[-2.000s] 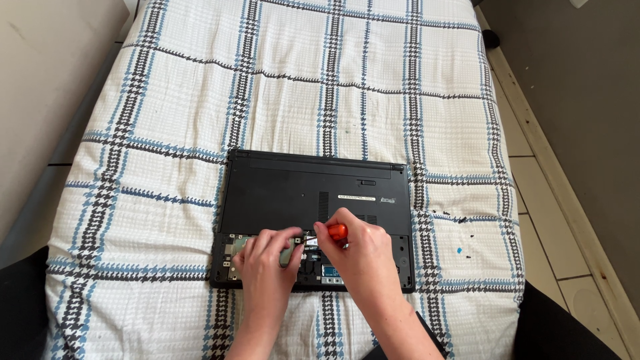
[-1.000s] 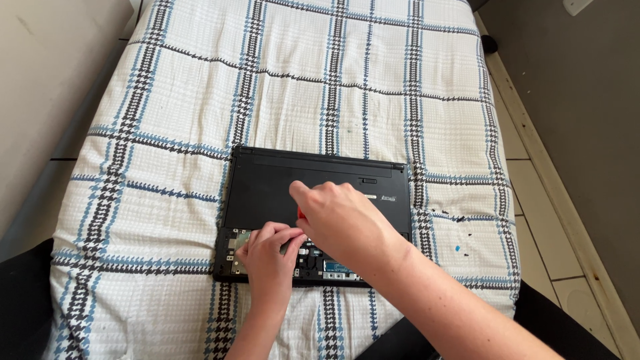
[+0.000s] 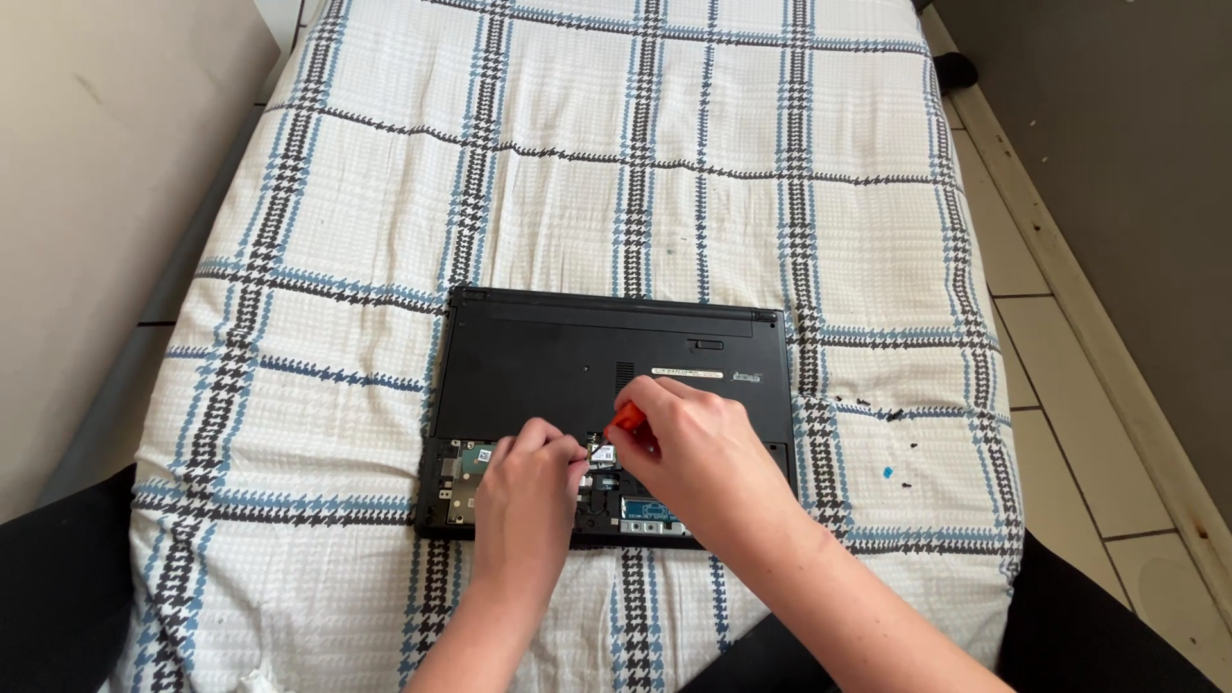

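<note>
A black laptop (image 3: 539, 371) lies upside down on a plaid bedspread, its lower bay uncovered. My right hand (image 3: 698, 443) grips an orange-handled screwdriver (image 3: 628, 420), tilted, with its shaft pointing down-left at the bay. My left hand (image 3: 529, 481) rests over the bay's left half, thumb and index fingertips together beside the screwdriver's tip; whether they pinch a small part cannot be told. A small wireless card (image 3: 603, 453) with a white label shows between the hands. Below it sits a blue-labelled memory module (image 3: 647, 509). A metal-cased drive (image 3: 462, 486) is partly hidden by my left hand.
Several small dark screws (image 3: 895, 415) and a small blue piece (image 3: 887, 473) lie on the bedspread (image 3: 866, 250) right of the laptop. My legs in black flank the bed's near end. A wall and tiled floor (image 3: 1023, 337) are at the right.
My right hand has moved off the middle of the bay toward the right since one second ago, uncovering the orange screwdriver handle. My left hand has stayed over the bay.
</note>
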